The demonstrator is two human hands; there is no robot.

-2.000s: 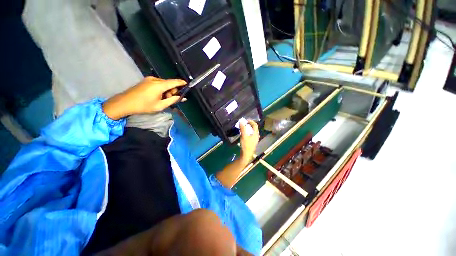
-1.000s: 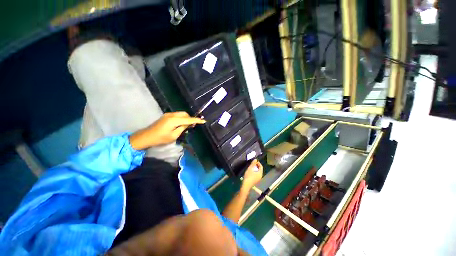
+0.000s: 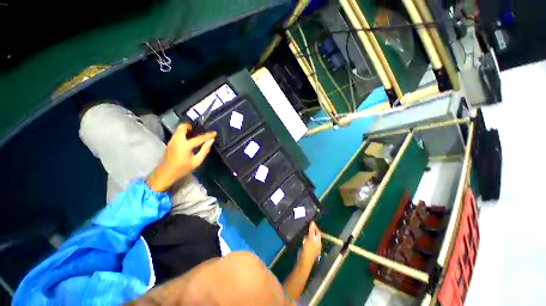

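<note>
A long black tray (image 3: 238, 173) lies slanted on a green surface over the lap, with several dark flat units in a row. A small white piece (image 3: 252, 149) lies on each unit that shows fully. My left hand (image 3: 187, 149) is at the tray's far end and holds dark scissors (image 3: 208, 112), partly hidden by the fingers, over a pale, bright patch (image 3: 225, 94). My right hand (image 3: 311, 242) is at the tray's near right corner, fingertips close together. A small white spot shows at its fingers; whether it holds a label strip or the tray edge cannot be told.
To the right stand a cream-pipe rack (image 3: 383, 179), cardboard boxes (image 3: 359, 188) with plastic, reddish-brown fixtures (image 3: 413, 245) and a red panel (image 3: 461, 254). A white strip (image 3: 281, 104) lies beyond the tray. A green bench edge (image 3: 197, 45) with a binder clip (image 3: 163, 61) crosses the upper left.
The view has turned, showing more of the tray's far end. My left hand with the scissors has moved from the tray's side to its far end. My right hand stays at the near corner.
</note>
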